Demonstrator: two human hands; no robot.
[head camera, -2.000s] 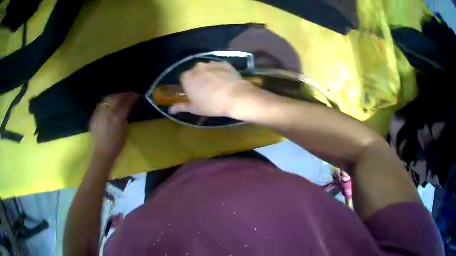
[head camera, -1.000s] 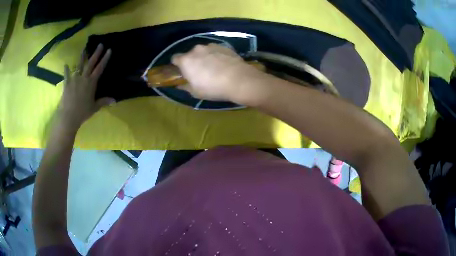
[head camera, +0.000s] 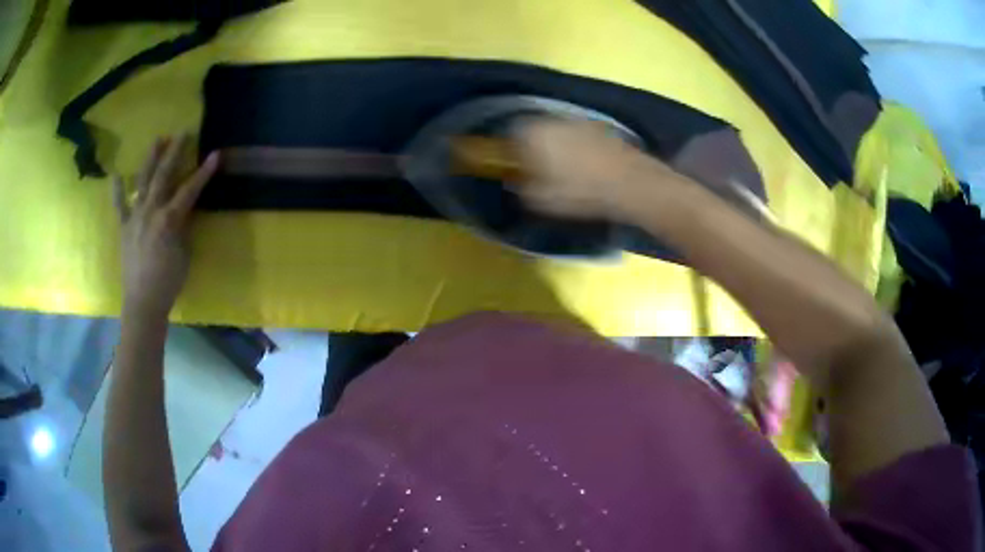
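A long black sleeve panel (head camera: 313, 102) lies across the yellow ironing cover (head camera: 324, 270), its wider end with a brownish-grey patch (head camera: 722, 156) at the right. A narrow brownish seam strip (head camera: 313, 163) runs lengthwise from its left end to the iron. My right hand (head camera: 567, 162) is closed round the orange-brown handle (head camera: 484, 157) of the steam iron (head camera: 459, 205), which is on the panel right of its middle and blurred. My left hand (head camera: 162, 216) is at the panel's left end, fingers spread, fingertips at its edge, not gripping it.
Pressed black panels (head camera: 772, 65) lie at the far right. A bent black tie strip (head camera: 130, 70) lies at the upper left near black pieces (head camera: 162, 11). A dark heap (head camera: 945, 280) is beyond the right edge. A pink-red wrapped hose (head camera: 778, 397) hangs below the table edge.
The iron and my right hand have moved right along the panel, uncovering the brownish seam strip. My left hand stays at the left end. The camera view has shifted.
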